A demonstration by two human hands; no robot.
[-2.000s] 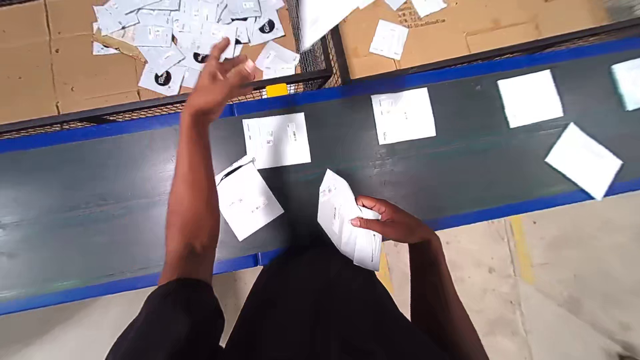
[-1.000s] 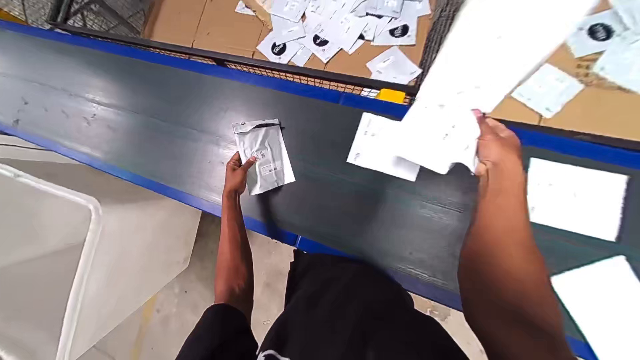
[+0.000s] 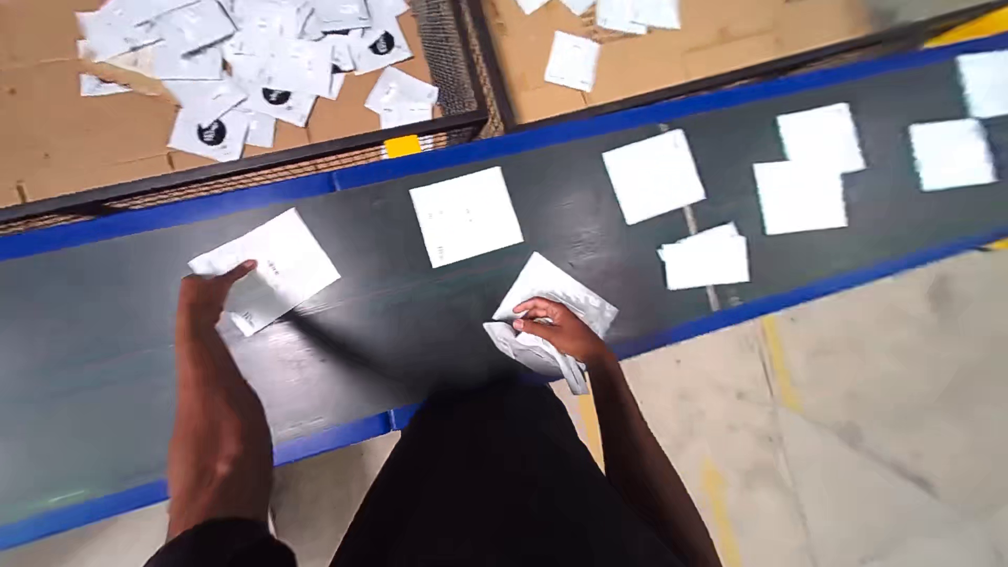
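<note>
My left hand [image 3: 214, 291] grips the left edge of a white mailer packet [image 3: 287, 264] over the conveyor belt [image 3: 378, 315], thumb on top. Near the belt's front edge, my right hand [image 3: 555, 324] is closed on a folded grey-white packet [image 3: 529, 353]; another white packet [image 3: 563, 287] lies under or in that same hand, which I cannot tell. Between and beyond my hands a white packet [image 3: 466, 216] lies flat on the belt. Farther right are more flat packets, among them one near the far rail [image 3: 654, 176] and a small overlapping stack [image 3: 707, 258].
Blue rails [image 3: 583, 134] edge the belt. Behind it stand mesh-sided containers lined with cardboard [image 3: 71, 153]; the left one holds a heap of packets [image 3: 268, 63], the right one a few. A yellow tag [image 3: 402, 146] sits on the mesh rim. Concrete floor [image 3: 882, 394] shows at the front right.
A second ago my right hand held up a large white packet and my left held a grey one; now my left is on a white packet and my right on a folded one. The view has swung.
</note>
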